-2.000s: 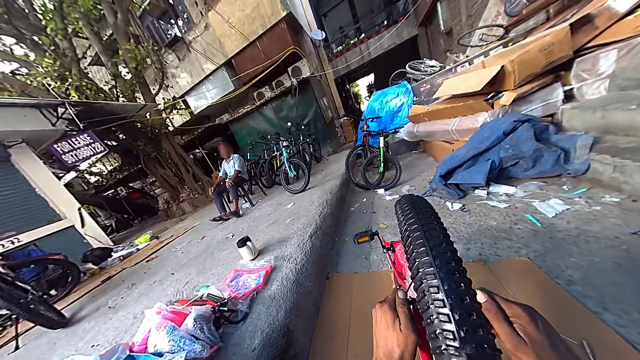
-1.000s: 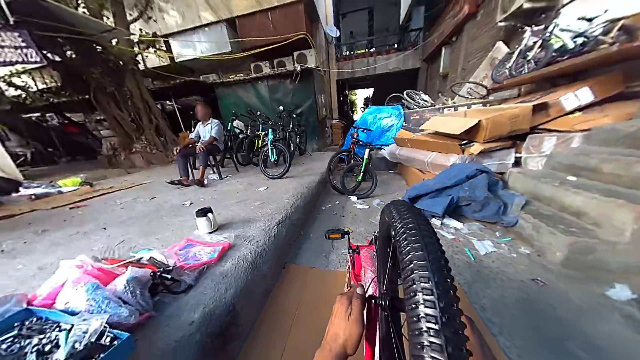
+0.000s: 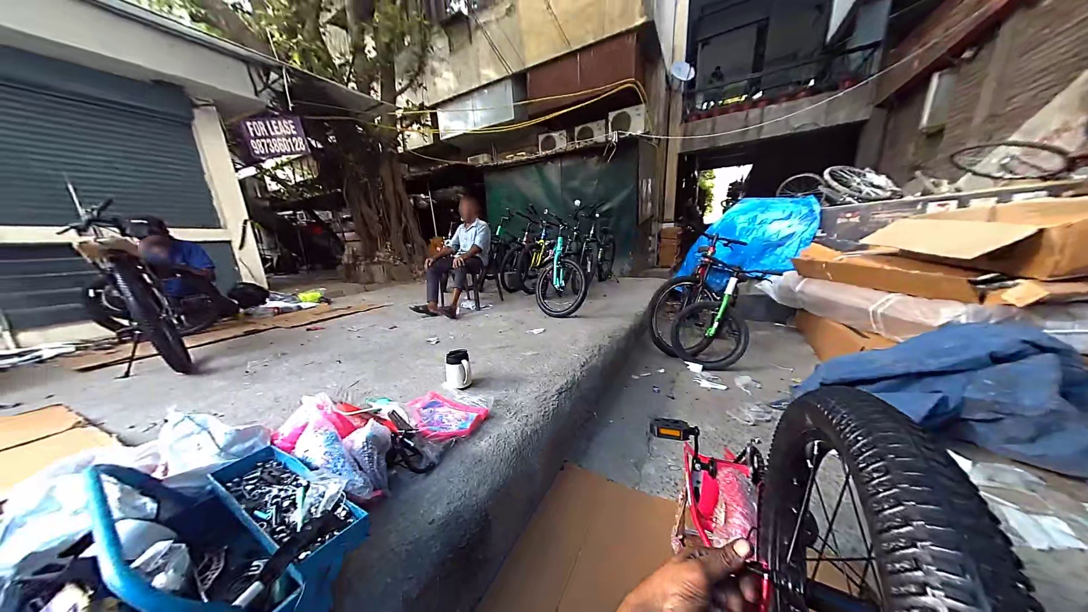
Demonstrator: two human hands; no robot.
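My left hand [image 3: 701, 578] is at the bottom edge, its thumb and fingers closed on the red bicycle frame [image 3: 763, 582] beside the wheel. A knobby black bicycle tire [image 3: 901, 501] stands upright at the lower right, its spokes and hub partly showing. Beyond my hand lies the rest of the red frame, partly wrapped in clear plastic, with a black pedal [image 3: 673, 429] bearing an orange reflector. Brown cardboard [image 3: 586, 535] is spread beneath. My right hand is out of view.
A blue toolbox [image 3: 340, 544] full of small parts, plastic bags [image 3: 340, 442] and a white mug [image 3: 457, 370] stand on the raised concrete ledge to the left. Two people sit farther off. Parked bicycles [image 3: 714, 314], a blue tarp and cardboard boxes [image 3: 977, 246] lie ahead and right.
Two seconds ago both hands were at the tire; my right hand has since left the view. The view has swung left, bringing the toolbox in.
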